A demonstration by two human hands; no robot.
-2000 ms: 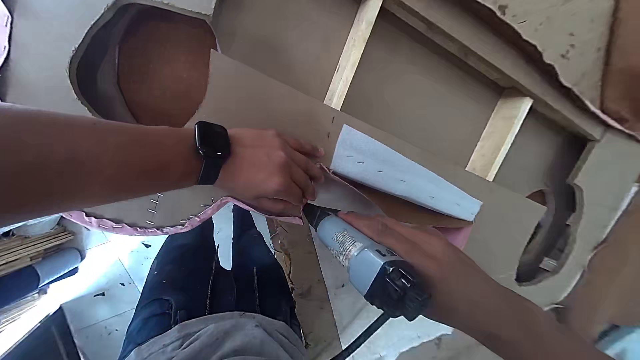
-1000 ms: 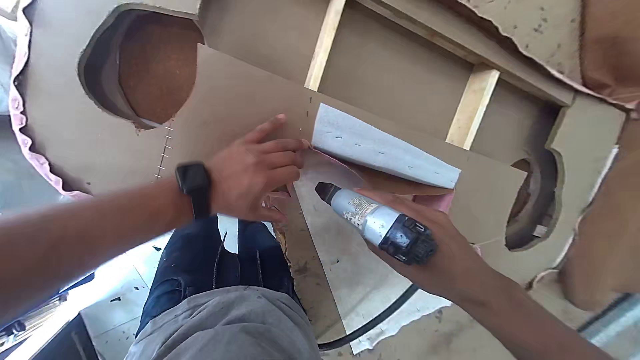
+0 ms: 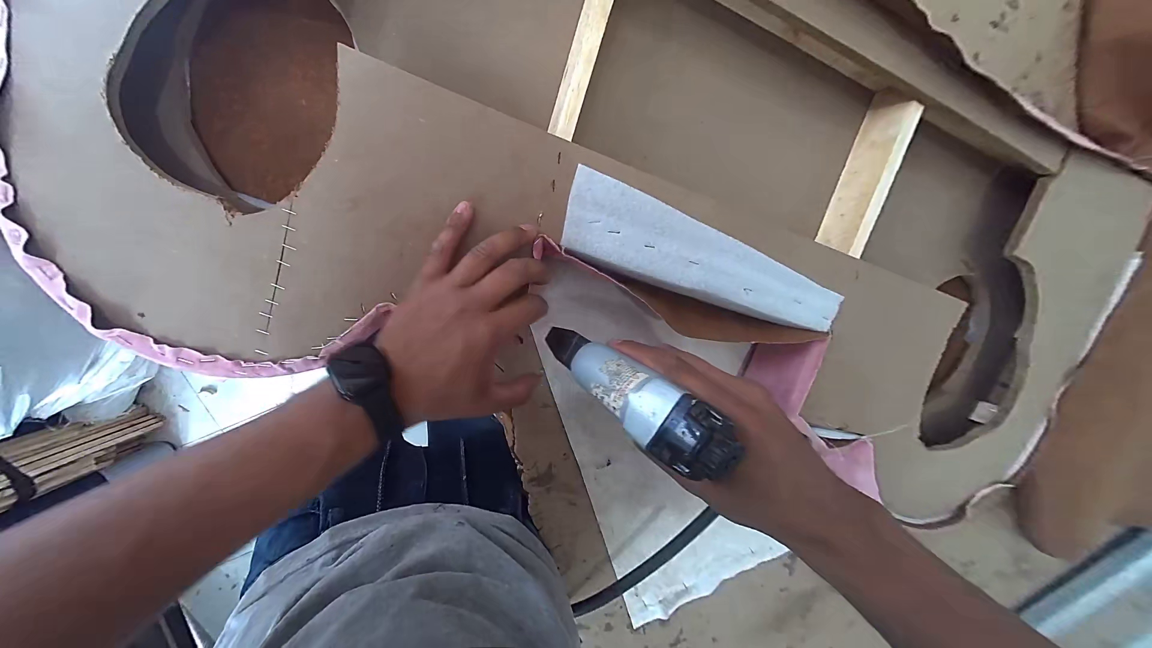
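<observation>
My left hand lies with spread fingers on a brown cardboard panel, beside the folded corner of pink fabric. In my right hand is a grey pneumatic stapler with a black nose and a black hose; the nose points at the panel's edge near my left fingers. A white fabric strip is stapled to the panel above a brown flap. White fabric hangs below, with pink fabric at its right. Staples run along a seam in the panel.
Wooden crossbars span the frame behind the panel. Rounded openings lie left and right. Wood strips are stacked at lower left. My legs are below, close to the frame. Brown upholstery stands at right.
The stapler's nose has come away from the panel's edge, where it was two seconds ago. My left fingers have spread out from the fabric corner. The view has shifted.
</observation>
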